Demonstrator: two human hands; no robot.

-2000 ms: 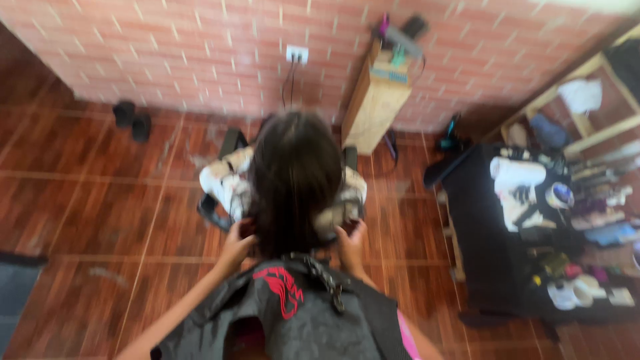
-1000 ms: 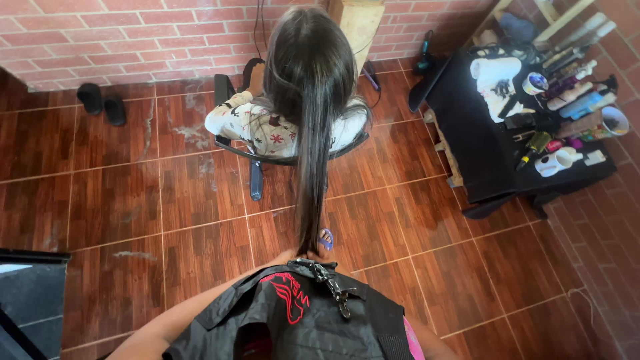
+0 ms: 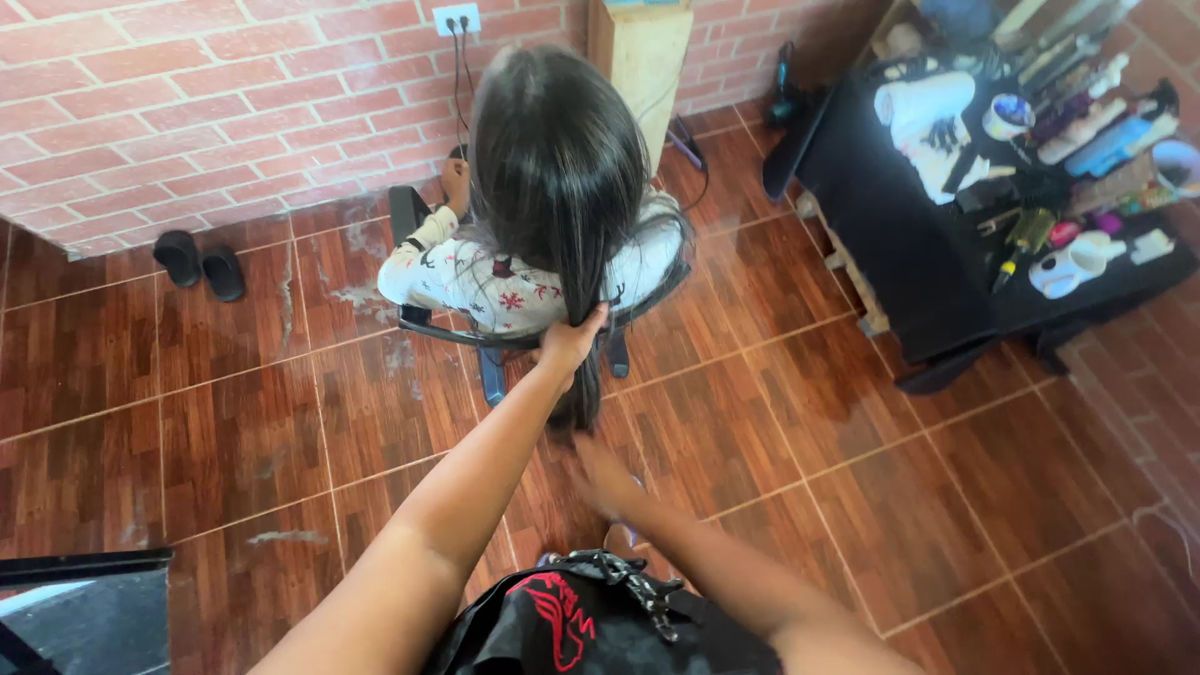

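Observation:
A person in a white patterned top (image 3: 511, 300) sits in a black chair, back to me, with long dark hair (image 3: 562, 178). Behind the chair's backrest, my left hand (image 3: 570, 345) is closed around the gathered hair. The gathered lengths hang below that grip. My right hand (image 3: 600, 473) is lower, near the hair's ends; it is blurred, with its fingers extended, and whether it touches the hair is unclear. A black apron (image 3: 600, 623) with a red design covers my front.
At right, a table draped in black cloth (image 3: 872, 234) bears a white towel (image 3: 928, 101), bottles, brushes and a tub (image 3: 1009, 116). Black clogs (image 3: 199, 266) lie on the tiled floor by the brick wall (image 3: 234, 112). A wooden stand (image 3: 647, 84) and cords are behind the chair. A dark-framed object (image 3: 89, 609) is lower left.
Two seconds ago my hands were at both sides of the hair; one second ago the hair was drawn out toward me. Now it hangs down, with my left hand around it near the backrest.

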